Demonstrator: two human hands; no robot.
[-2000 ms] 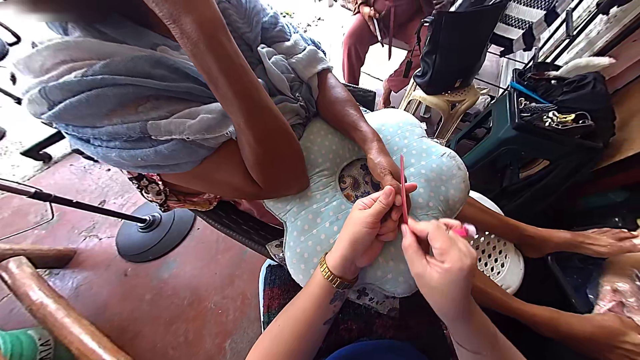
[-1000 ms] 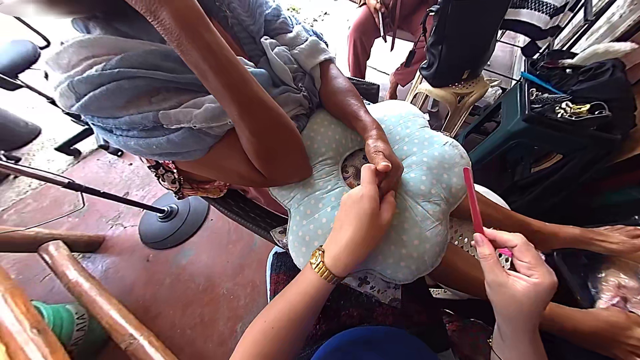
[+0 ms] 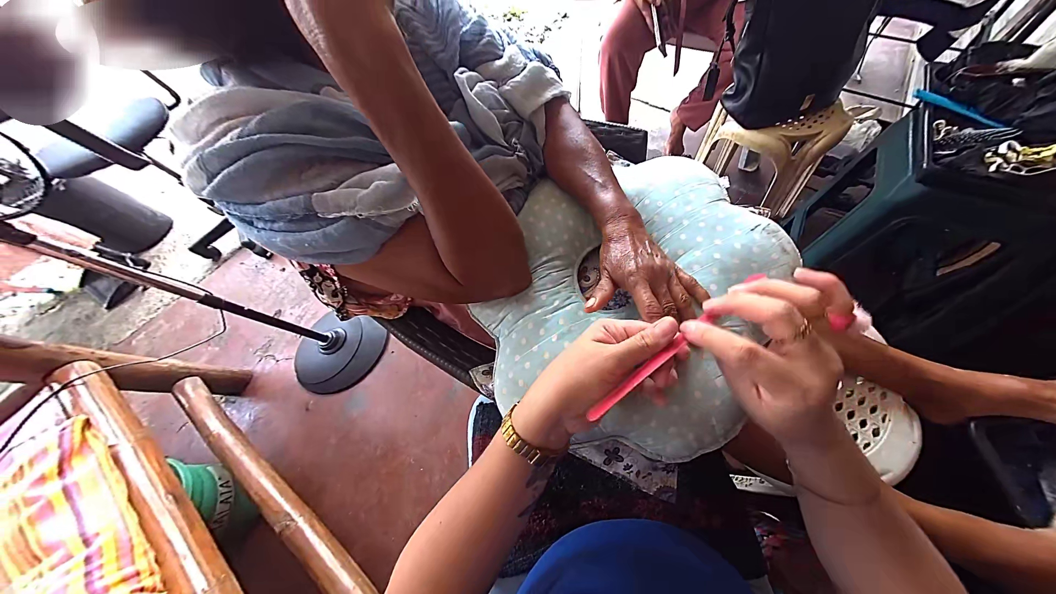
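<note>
A light blue polka-dot cushion (image 3: 685, 404) shaped like a flower lies under another person's hand (image 3: 648, 268), whose fingers are spread. My left hand (image 3: 606, 363), with a gold watch at the wrist, is at that person's fingertips with thumb and fingers pinched together; it seems to hold one of the fingers. My right hand (image 3: 775, 355) holds a pink nail file (image 3: 635, 379) between thumb and fingers. The file slants over my left hand and its upper part reaches the person's fingertips. Something small and pink also shows at my right fingers.
A round black stand base (image 3: 340, 355) is on the red floor at left, near bamboo furniture rails (image 3: 276, 487). At right, a dark green plastic stool (image 3: 899, 206) bears metal tools (image 3: 1019, 157). A black bag (image 3: 796, 58) rests on a beige stool (image 3: 784, 140). Bare feet and legs extend at right.
My right hand has come in from the right with the pink file, which now lies at the person's fingertips. The person's hand, bunched under my left hand before, is now spread on the cushion.
</note>
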